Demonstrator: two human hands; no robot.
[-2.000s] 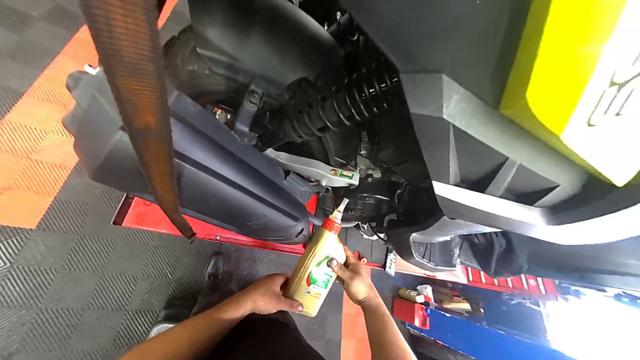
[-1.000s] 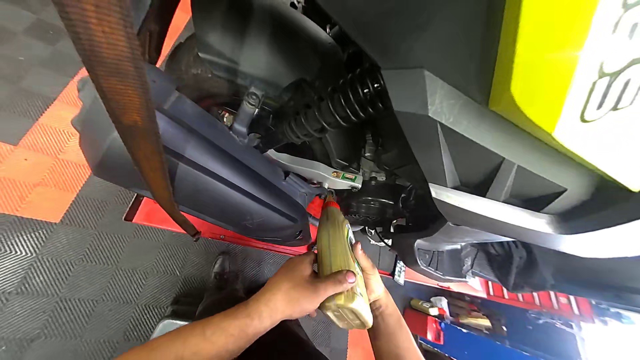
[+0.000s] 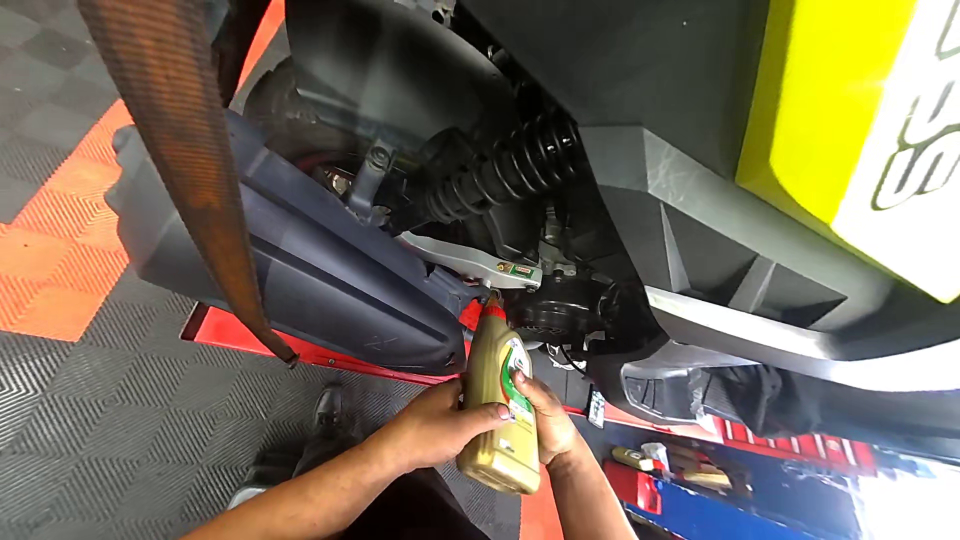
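Both hands grip a gold plastic oil bottle (image 3: 487, 397) with a red cap and a green and white label. My left hand (image 3: 442, 424) wraps its left side, thumb across the front; my right hand (image 3: 545, 416) holds its right side, thumb on the label. The bottle tilts, base toward me, its nozzle (image 3: 493, 300) against the scooter's engine area, just below a silver metal bracket (image 3: 472, 259). Whether the tip sits inside an opening cannot be told. A dark exhaust cover (image 3: 337, 270) lies left of the nozzle, a round black engine cover (image 3: 555, 311) right of it.
A worn orange strap (image 3: 191, 165) hangs at the left, before the exhaust cover. A black coil-spring shock absorber (image 3: 502, 176) is above the bracket. A red lift platform (image 3: 247, 330) runs beneath the scooter. More bottles (image 3: 634, 457) lie at the lower right by a blue bench (image 3: 697, 514).
Two seconds ago the bottle stood away from the engine with its pale nozzle in full view. It has moved up to the engine, tilted over, and both hands have moved with it.
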